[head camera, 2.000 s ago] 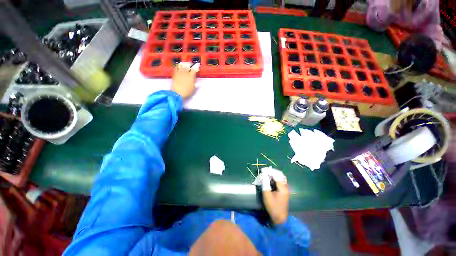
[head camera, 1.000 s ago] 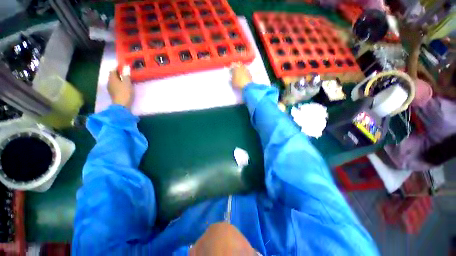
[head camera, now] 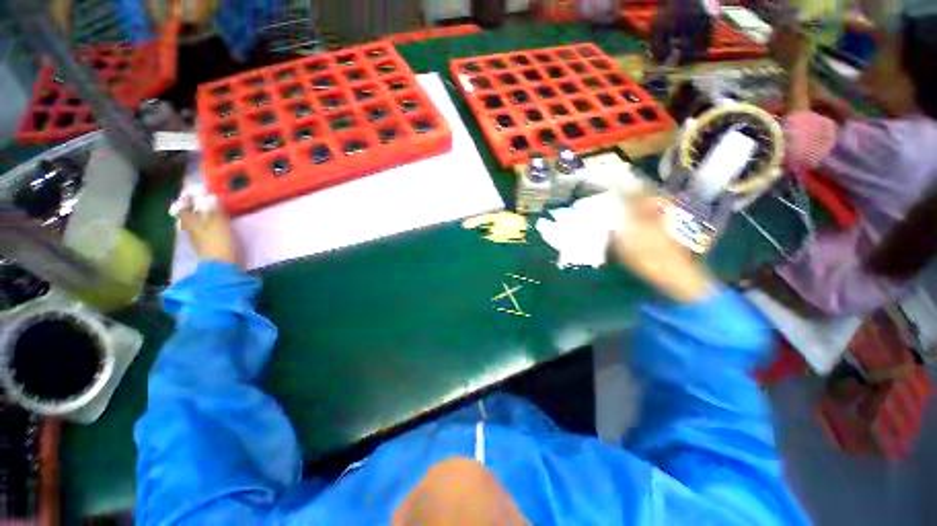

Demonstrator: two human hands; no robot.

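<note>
The large orange-red compartment tray stands at the back left on the white sheet, tilted in the view, with dark parts in its pockets. My left hand, with white cots on its fingertips, is at the tray's front left corner; whether it grips anything is unclear. My right hand is blurred, at the right edge of the crumpled wipe pile and in front of the black box. Its fingertips are too blurred to tell what they hold.
A second red tray stands behind two bottles. A toothpick pile and several loose toothpicks lie mid-bench. A yellowish ring is at right, a round-topped device far left. Another person's sleeve shows at far right.
My right hand has left the tray's front edge and moved right to the wipes. The small white piece no longer shows on the front bench. The camera view has shifted.
</note>
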